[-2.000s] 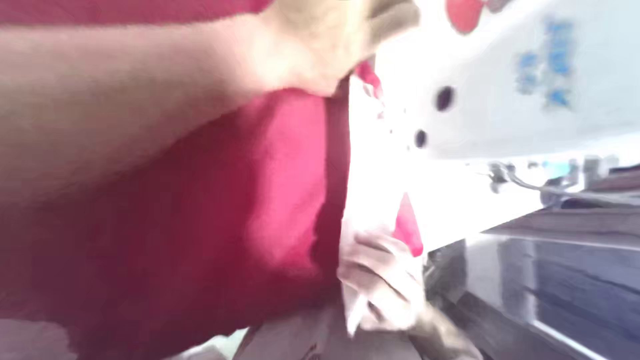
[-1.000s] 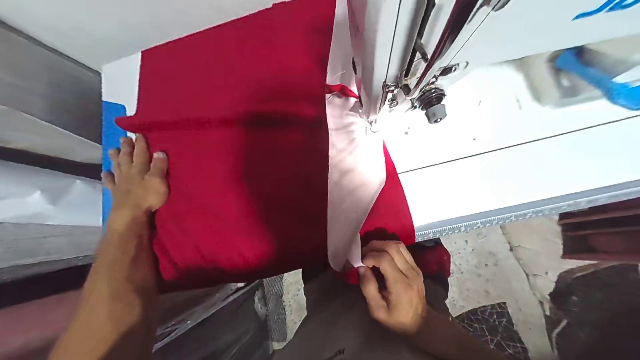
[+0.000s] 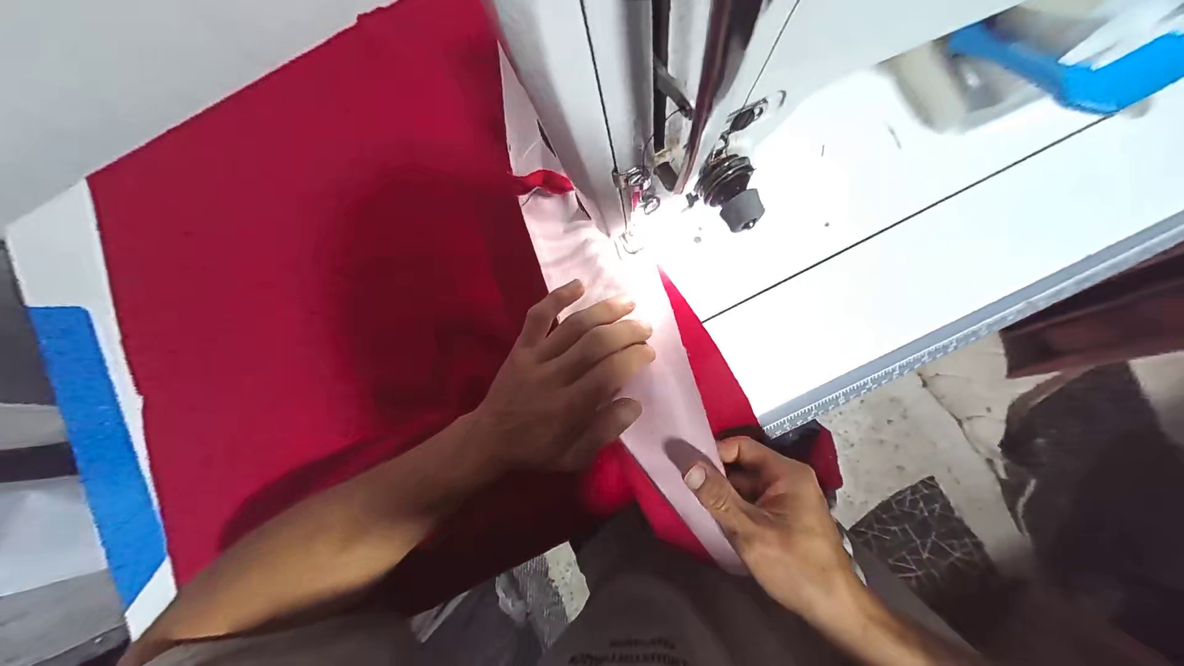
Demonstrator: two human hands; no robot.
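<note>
Red fabric (image 3: 305,240) lies over the left of the sewing table, with a pale pink fabric strip (image 3: 661,407) along its right side. The strip runs up under the lit needle area of a sewing machine (image 3: 629,208). My left hand (image 3: 564,388) rests with fingers apart at the strip's left edge, just below the presser foot, holding nothing. Nearer my body, my right hand (image 3: 777,518) pinches the lower part of the strip between thumb and fingers. More red fabric (image 3: 708,356) shows beneath the strip.
The white table (image 3: 879,268) has a measuring tape (image 3: 962,342) along its front edge. A blue object (image 3: 1082,74) lies at upper right. Blue material (image 3: 102,444) covers part of the table's left edge. A dark thread-tension knob (image 3: 740,208) projects beside the needle area.
My left hand has moved right, from the red fabric's far left edge to the pink strip near the needle. My right hand stays at the strip's lower end.
</note>
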